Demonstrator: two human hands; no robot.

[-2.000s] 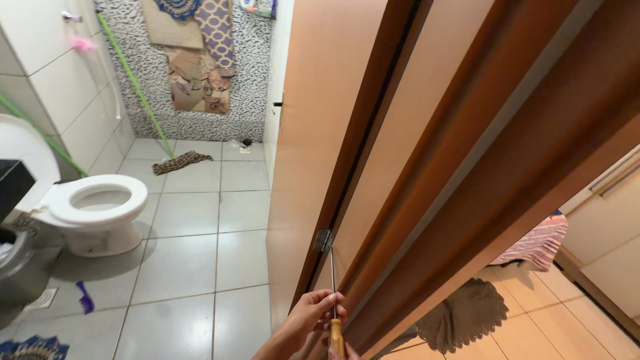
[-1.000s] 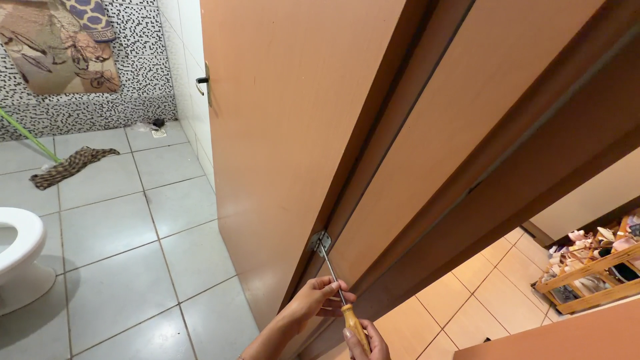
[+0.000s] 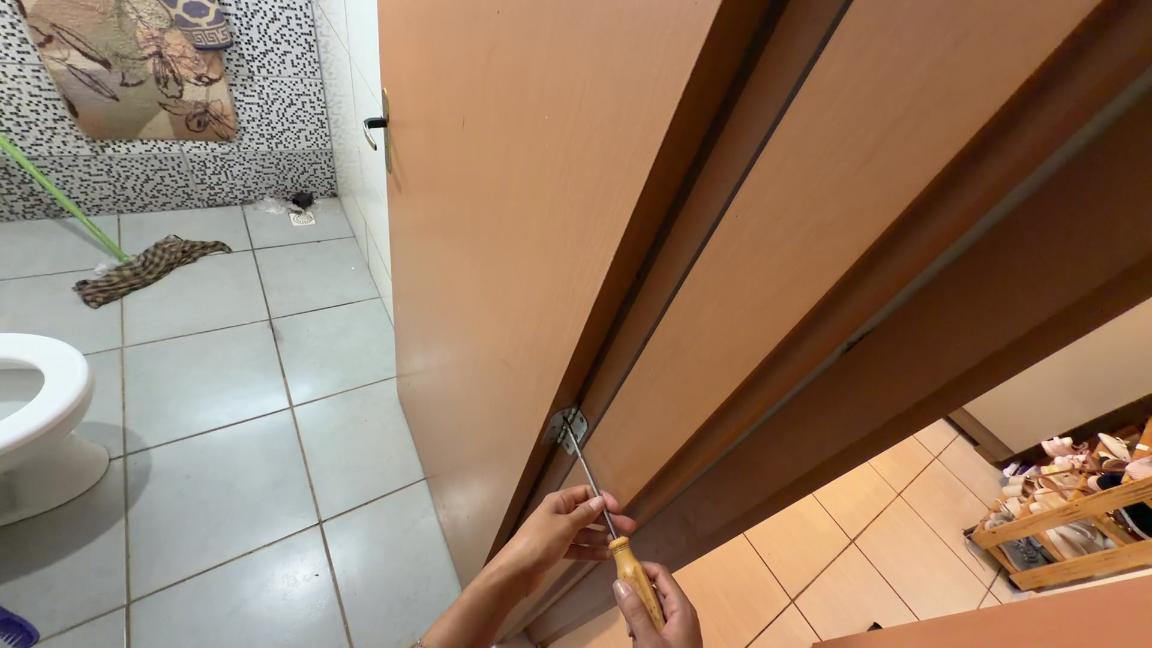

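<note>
A screwdriver with a yellowish handle [image 3: 637,583] and a long thin metal shaft slants up to a metal door hinge [image 3: 568,429], its tip at the hinge plate. My left hand [image 3: 565,531] pinches the shaft between thumb and fingers, below the hinge. Around the handle is my right hand [image 3: 661,607], at the bottom of the view. The hinge joins the wooden door [image 3: 513,198] to its wooden frame [image 3: 747,297]. Whether the tip sits in a screw head is too small to tell.
A toilet [image 3: 54,405] stands at the left on grey floor tiles. Behind it, a patterned cloth [image 3: 148,270] lies at the foot of a green pole [image 3: 63,198]. A door handle [image 3: 373,130] juts out. At right is a wooden shoe rack [image 3: 1062,522].
The view has turned and come closer to the hinge. Both hands stay on the screwdriver, and its tip remains at the hinge.
</note>
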